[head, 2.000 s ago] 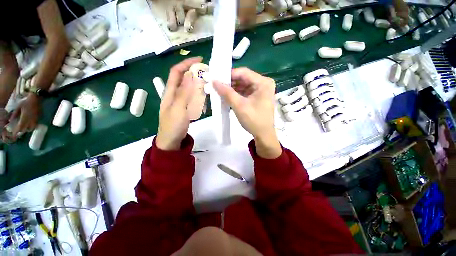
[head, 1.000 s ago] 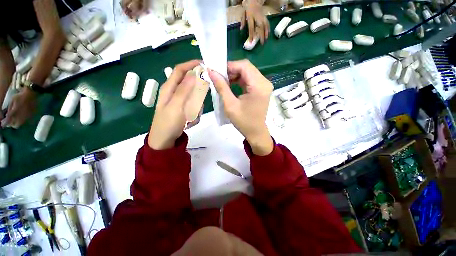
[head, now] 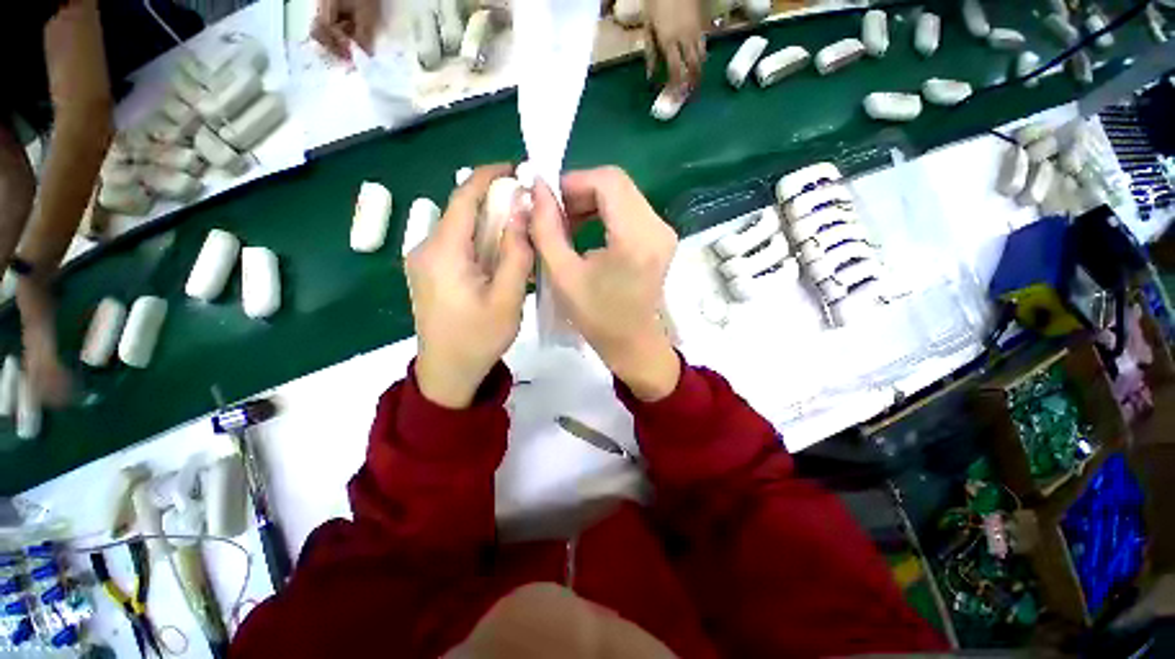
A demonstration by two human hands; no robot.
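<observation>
My left hand [head: 467,290] is shut around a white device housing [head: 500,204], mostly hidden by the fingers, with its upper end showing. My right hand [head: 606,264] holds a long white label strip [head: 557,77] between thumb and fingers; the strip rises past the top edge and hangs down behind the hand. The fingertips of both hands meet at the housing's upper end. Whether a label is between them is too small to tell. A small grey pointed blade [head: 593,435] lies on the white bench [head: 548,483] below the hands.
A green conveyor belt [head: 322,306] carries scattered housings. Other workers' hands [head: 675,52] reach over its far side and left. A tray of housings [head: 831,238] stands right, a blue-yellow box [head: 1041,277] and parts boxes farther right. A hammer-like tool [head: 258,483] and pliers [head: 126,595] lie left.
My left fingers have closed over the housing's upper end, and my fingertips have come together. The strip's top has shifted slightly right. Belt housings have moved right. The left worker's hand has moved over the belt.
</observation>
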